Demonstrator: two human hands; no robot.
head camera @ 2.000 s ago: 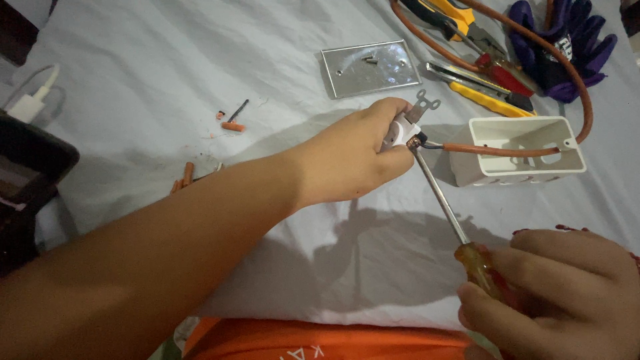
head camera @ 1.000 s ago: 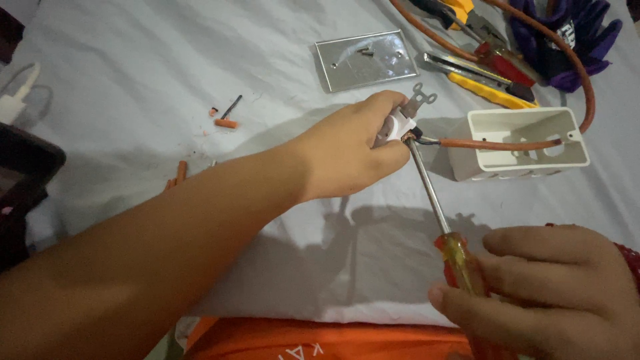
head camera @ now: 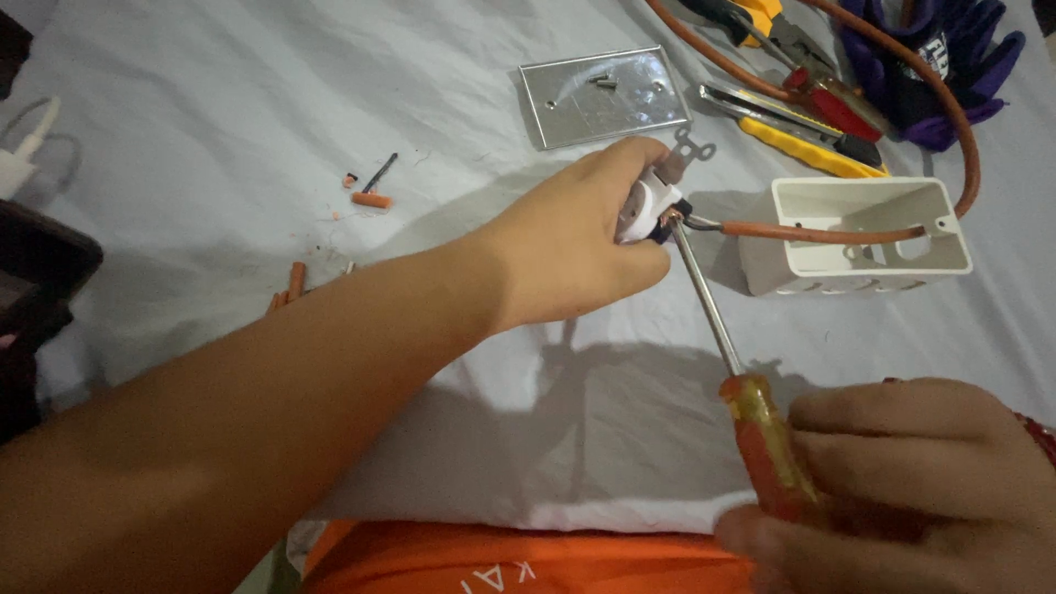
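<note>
My left hand (head camera: 577, 235) grips a white electrical outlet (head camera: 648, 206) whose metal mounting strap (head camera: 691, 150) sticks out past the fingers. An orange-sheathed cable (head camera: 817, 234) runs to the outlet's side, its stripped wires meeting a terminal there. At that terminal rests the tip of a screwdriver (head camera: 708, 301). My right hand (head camera: 916, 478) holds its red and amber clear handle from the right. The cable passes through a hole in a white plastic wall box (head camera: 874, 276), which lies right of the outlet. Fingers of the left hand hide part of the outlet.
A metal cover plate (head camera: 606, 103) bears small screws. A yellow utility knife (head camera: 813, 148), a second screwdriver (head camera: 850, 115), pliers (head camera: 800, 41) and purple-black gloves (head camera: 940, 74) lie at the back right. Sheath scraps (head camera: 371, 200) lie left of my hand; a dark device (head camera: 49, 256) is at the left edge.
The screwdriver's tip stays at the outlet's terminal while my right hand has shifted on and around the handle. My left hand still holds the outlet.
</note>
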